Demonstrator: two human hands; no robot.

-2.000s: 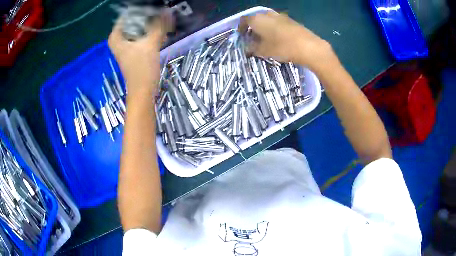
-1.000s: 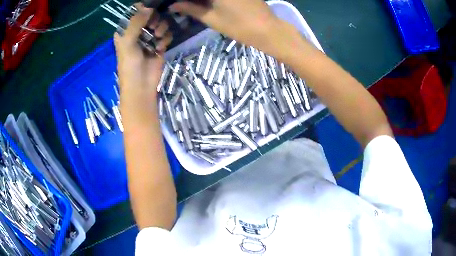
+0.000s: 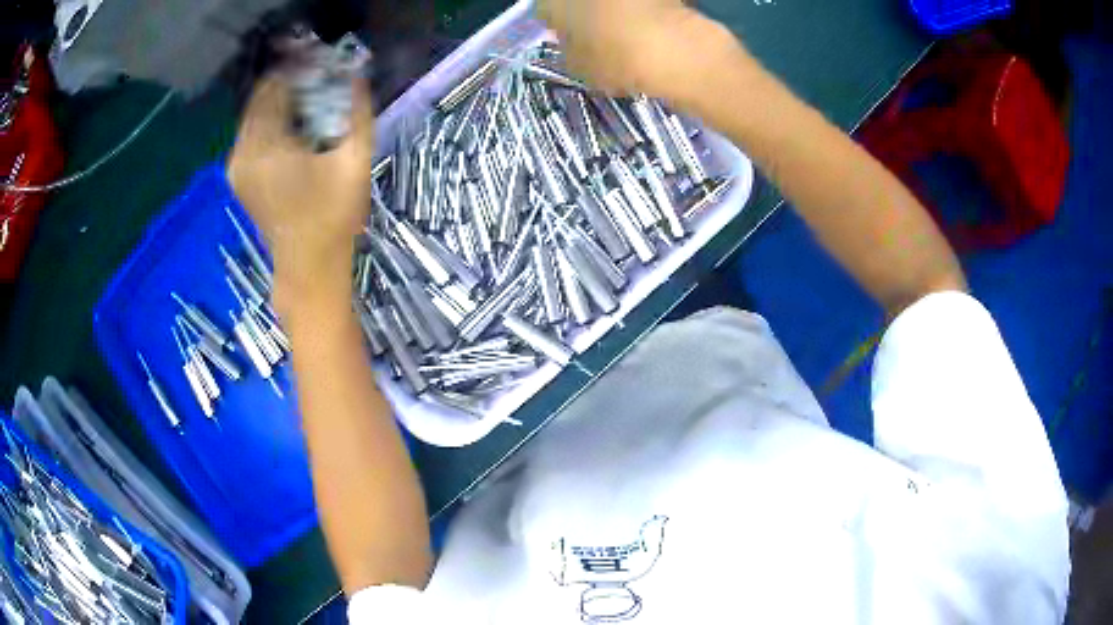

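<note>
My left hand (image 3: 299,159) is at the upper left, above the gap between the blue tray and the white tub, closed around a bundle of silver cylinders (image 3: 325,108), which is blurred. My right hand (image 3: 598,43) is at the top edge over the far rim of the white tub (image 3: 449,427); its fingers are cut off or blurred, so what it holds cannot be told. The tub is heaped with rod-ended metal cylinders (image 3: 574,275). More cylinders lie loosely in the blue tray (image 3: 250,470).
A grey machine cover (image 3: 159,43) is at the upper left. A red bin (image 3: 27,171) with a pale line is at the left edge. A blue basket (image 3: 183,592) of cylinders and clear bins (image 3: 122,488) are lower left. A red stool (image 3: 1019,147) and second blue tray (image 3: 958,12) are right.
The view has shifted, and the grey cover now shows. My right hand has moved away from my left hand, back to the right over the tub's far end. My left hand still holds cylinders.
</note>
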